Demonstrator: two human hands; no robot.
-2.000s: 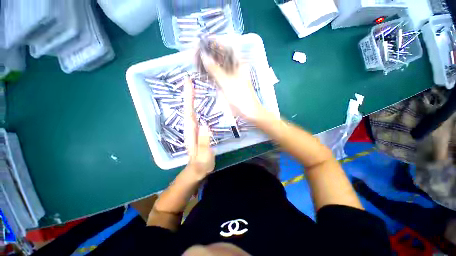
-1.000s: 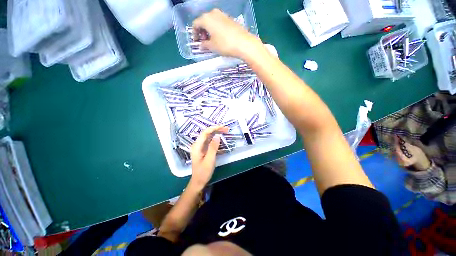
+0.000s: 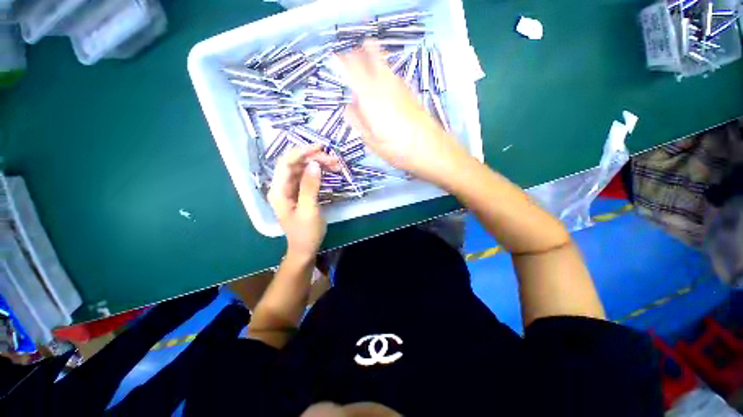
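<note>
Many shiny silver metal cylinders point(image 3: 277, 106) lie loose and in rows in a white tray point(image 3: 222, 134) in front of me. My left hand point(image 3: 300, 191) is at the tray's near left part, its fingers curled by a few cylinders; whether it grips one is not clear. My right hand point(image 3: 395, 122) reaches over the middle of the tray, blurred, with its fingers pointing to the far side. What lies under its fingers is hidden.
A clear tub with thin metal parts point(image 3: 664, 37) stands at the far right, a small white scrap point(image 3: 529, 28) to its left. A crumpled clear bag point(image 3: 607, 159) hangs at the bench edge. Translucent tubs point(image 3: 118, 28) are at far left, long trays point(image 3: 37, 244) at left. A person's plaid sleeve point(image 3: 672, 183) is at right.
My right hand has come back from the clear box beyond the tray to over the white tray. My left hand remains at the tray's near left. The view has shifted, so the clear box is out of view.
</note>
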